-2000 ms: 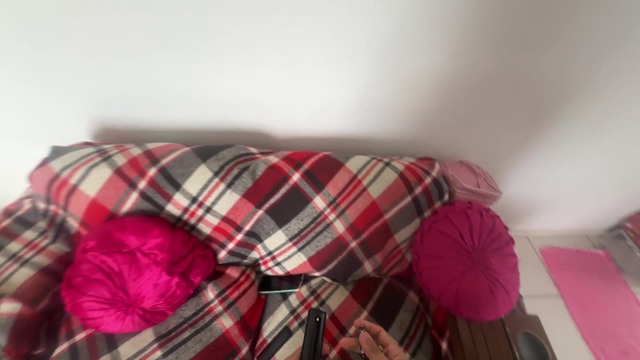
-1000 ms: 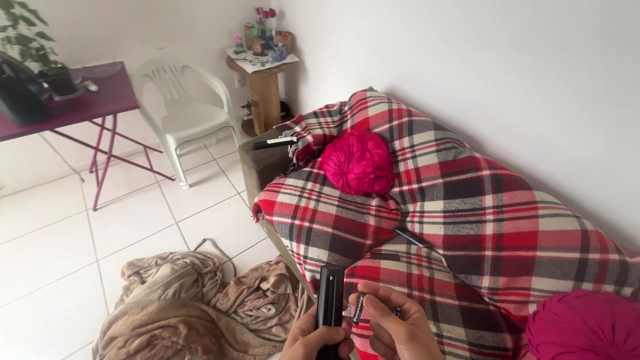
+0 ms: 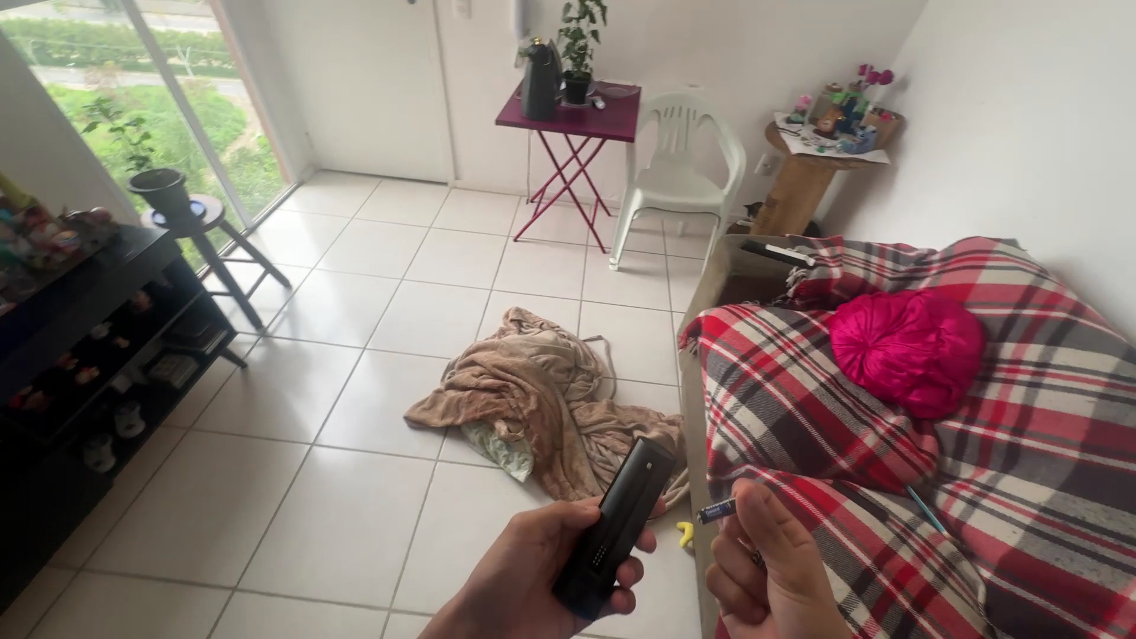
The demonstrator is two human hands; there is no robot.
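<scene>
My left hand (image 3: 541,559) is wrapped around a long black remote control (image 3: 614,528), seen from its back and tilted up to the right. Whether its battery compartment is uncovered, I cannot tell. Just right of it, my right hand (image 3: 772,564) pinches a small dark cylindrical battery (image 3: 716,510) between thumb and fingers. The battery's free end points left toward the remote without touching it. Both hands are low in the view, the right one in front of the sofa's plaid throw (image 3: 799,426).
A beige blanket (image 3: 524,382) lies heaped on the tiled floor. A round magenta cushion (image 3: 910,351) rests on the sofa. Behind are a white plastic chair (image 3: 679,164), a purple folding table (image 3: 568,120) and a wooden side table (image 3: 799,191). At left stand a dark shelf unit (image 3: 106,311) and a stool (image 3: 191,222).
The view has swung far left, from the sofa and wall to the room. The remote and battery stay in my hands; the remote now leans to the right, where it stood nearly upright a second ago.
</scene>
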